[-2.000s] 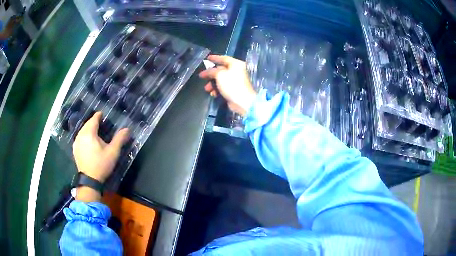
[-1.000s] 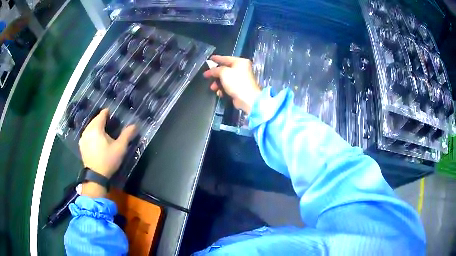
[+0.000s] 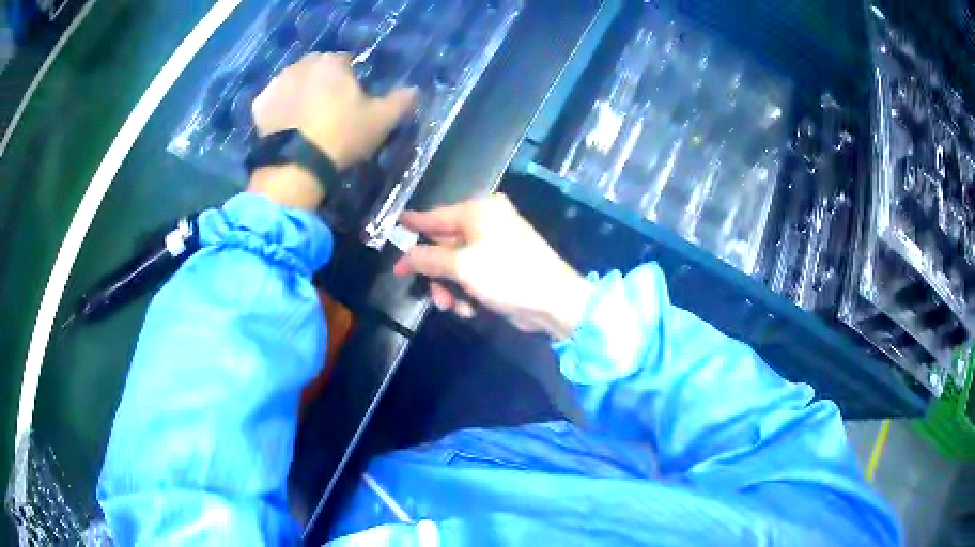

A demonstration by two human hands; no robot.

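A clear plastic blister tray [image 3: 449, 48] with dark pockets lies on the bench at the upper left. My left hand [image 3: 321, 107] is over the tray, thumb apart. Its fingertips are blurred and face away, so I cannot tell whether they hold anything. My right hand [image 3: 497, 262] is at the tray's near right corner, pinching a small white piece [image 3: 404, 237] between thumb and finger. The piece looks like a label or paper, and it is at or beside the corner. I cannot tell whether it touches the tray.
A black screwdriver [image 3: 134, 272] lies left of my left sleeve. An orange fixture [image 3: 336, 326] is mostly hidden behind that sleeve. A teal crate [image 3: 599, 203] to the right holds clear trays [image 3: 684, 139]. More stacked trays [image 3: 925, 160] stand at the far right, above a green crate [image 3: 952, 422].
The view has shifted, so the crate and bench sit differently. My left hand is farther up the picture over the tray. My right hand, with the white piece, has moved down to the tray's near corner.
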